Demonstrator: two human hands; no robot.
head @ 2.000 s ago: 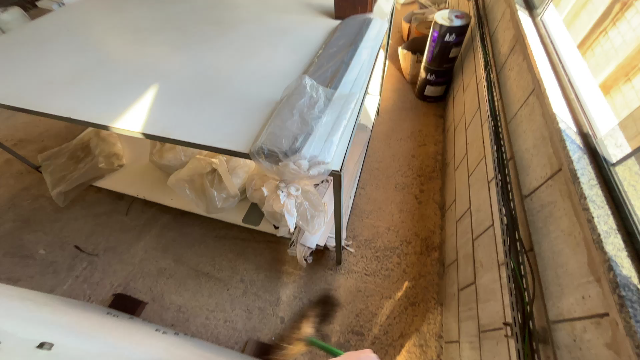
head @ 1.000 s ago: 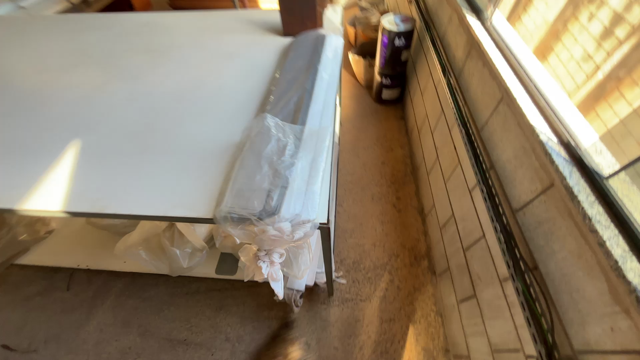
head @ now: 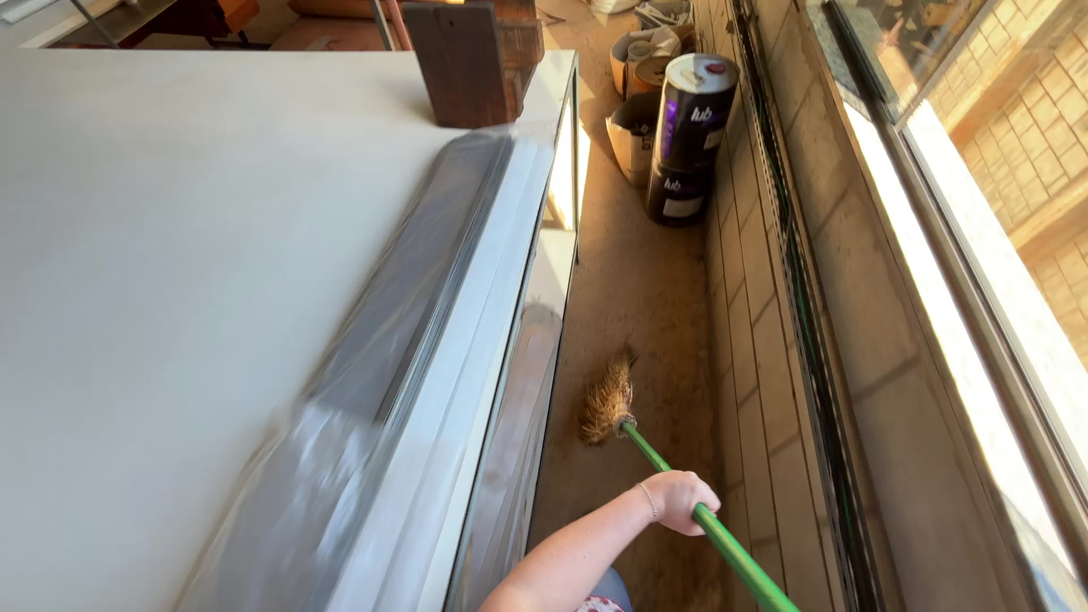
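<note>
My left hand [head: 682, 503], with a thin bracelet at the wrist, is closed around the green handle [head: 739, 557] of a broom. The handle slants from the lower right up to the broom's straw bristles [head: 609, 399], which rest on the brown floor of the narrow aisle between a white table and a block wall. My right hand is out of view. Left of my arm, long panels or profiles [head: 450, 314] partly wrapped in clear plastic lie along the table's edge.
The white table [head: 212, 212] fills the left side, with a dark wooden block [head: 463, 64] at its far corner. Two stacked black cans [head: 693, 136] and open cardboard boxes [head: 633, 140] stand farther up the aisle. Cables [head: 790, 255] run along the block wall [head: 748, 340] under a window.
The view has moved forward along the table into the aisle. My left hand and the bristles now show clearly; two seconds ago only fingers and part of the green handle showed at the bottom edge.
</note>
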